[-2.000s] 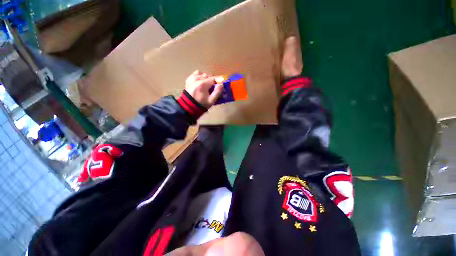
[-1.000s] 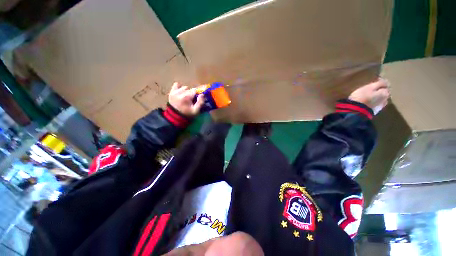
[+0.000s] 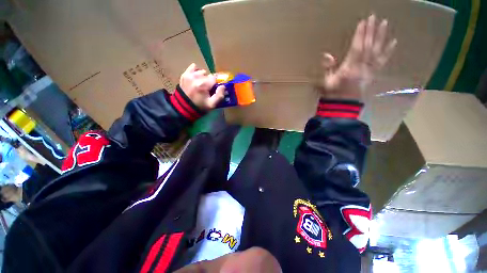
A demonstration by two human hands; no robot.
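My left hand (image 3: 197,90) grips the tape dispenser (image 3: 235,90), blue-purple with an orange end, at the left edge of the brown carton (image 3: 283,48). A seam runs across the carton from the dispenser toward my right hand (image 3: 355,58). My right hand is open, slightly blurred, with fingers spread over the carton's right half. Shiny clear tape (image 3: 398,91) shows as glare right of that hand. Whether the palm presses on the surface cannot be told.
A large brown cardboard sheet or pile (image 3: 107,48) with dark printed marks lies at the left. A brown carton (image 3: 448,128) with shiny film stands at the right. Green floor (image 3: 460,69) with a yellow line shows at the upper right. A cluttered bench area is at the far left.
My right hand has left the carton's right edge and moved left and up over its face, fingers opened. Glare now shows on the right part. My left hand still holds the dispenser.
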